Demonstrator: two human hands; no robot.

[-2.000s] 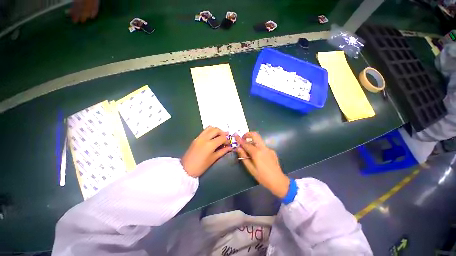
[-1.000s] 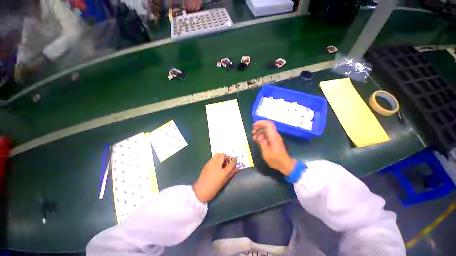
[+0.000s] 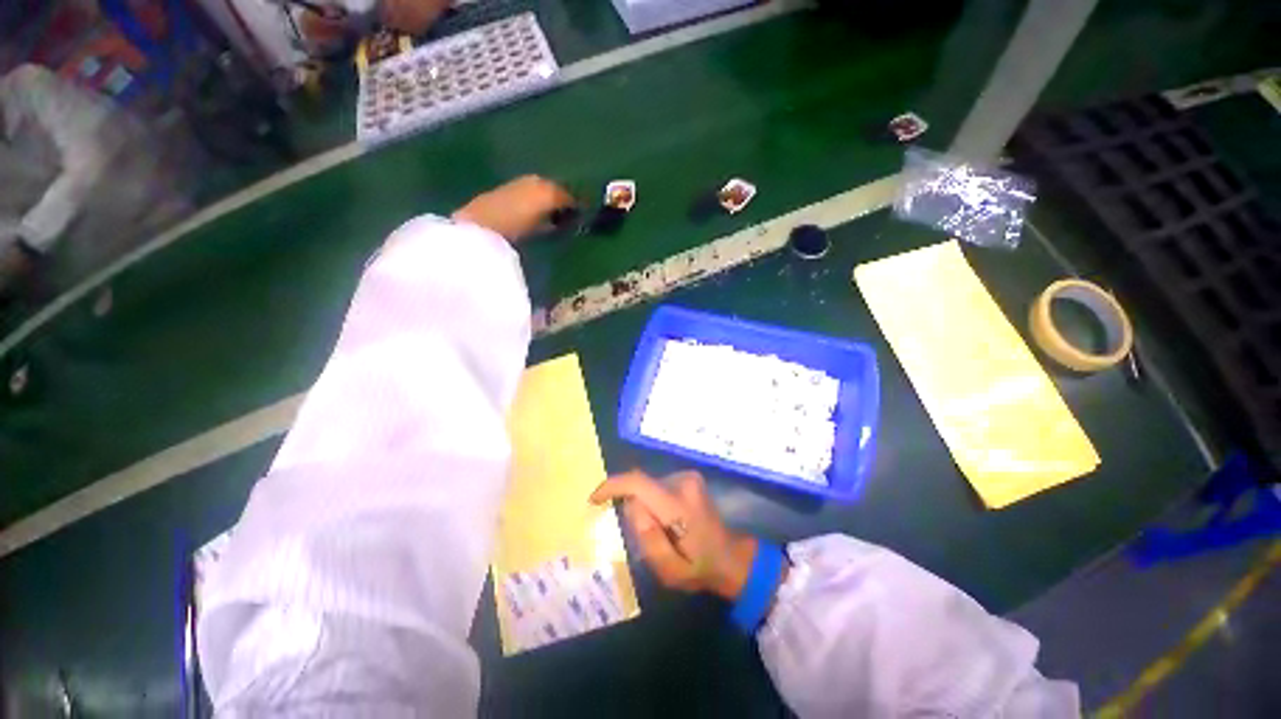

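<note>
My left hand is stretched out over the conveyor belt, its sleeve crossing the bench. A dark piece shows at its fingertips; whether the fingers grip it is unclear. Small modules lie on the belt right of it. My right hand is half closed at the right edge of the yellow adhesive sheet, with thin tweezers partly showing between the fingers. White blue-marked pieces cover the sheet's near end. The blue bin of small white parts is just beyond and right of my right hand.
Spare yellow sheets, a tape roll, a clear bag and a black tray are at right. A black round cap is behind the bin. Another person's hand is near a component tray across the belt.
My left hand has moved from the yellow sheet's near end out to the belt. My right hand has come down beside the sheet. The view has shifted, and my left sleeve now hides most printed sheets.
</note>
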